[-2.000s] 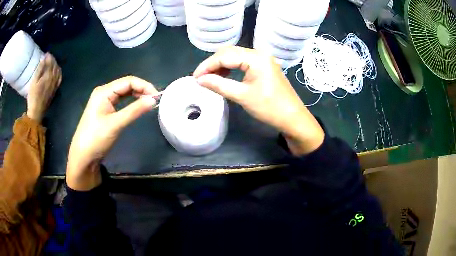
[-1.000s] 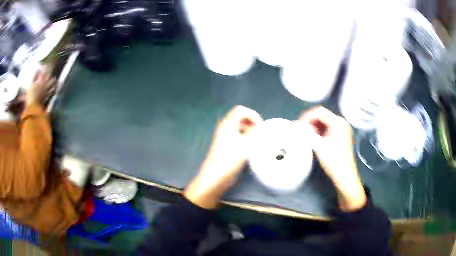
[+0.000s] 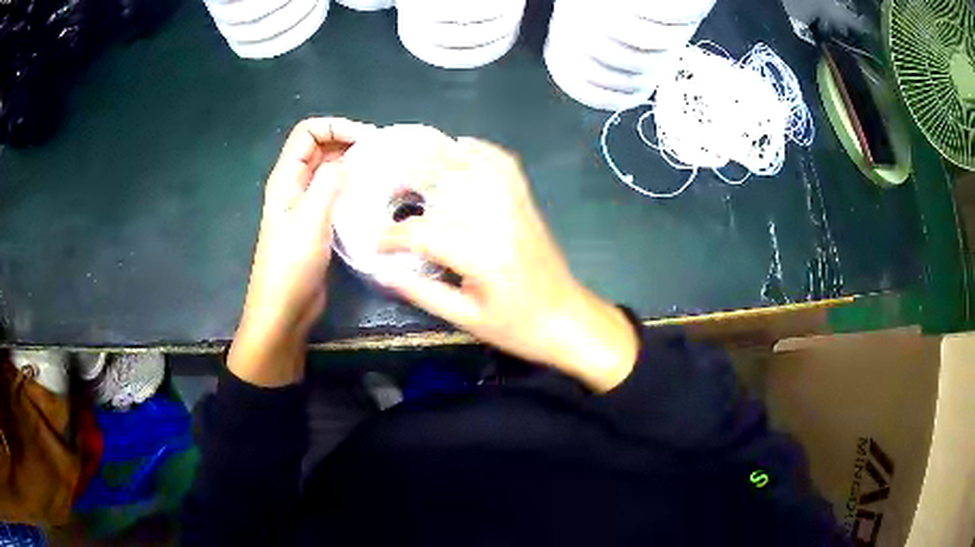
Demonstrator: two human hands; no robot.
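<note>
A round white part (image 3: 374, 203) with a dark centre hole lies near the bench's front edge, between my hands. My left hand (image 3: 305, 230) is around its left side, fingers at its upper left rim. My right hand (image 3: 497, 251) lies over its right side, with thumb and fingers at the front rim; it is a little blurred and hides much of the part. A thin pale line shows along the part's lower left rim; I cannot tell if it is a ring. A pile of thin white rings (image 3: 722, 112) lies to the right.
Stacks of white parts (image 3: 460, 30) stand at the back. A green fan (image 3: 941, 69) and a dark phone (image 3: 862, 107) are at the right, black glossy things (image 3: 37, 80) at upper left. A cardboard box (image 3: 845, 427) is below right. Part of a person's brown clothing (image 3: 37, 449) shows lower left.
My hands have moved from pinching at the part's far side to holding around it, the right hand now over its front. The view has swung left and back. The other person's hand has left view.
</note>
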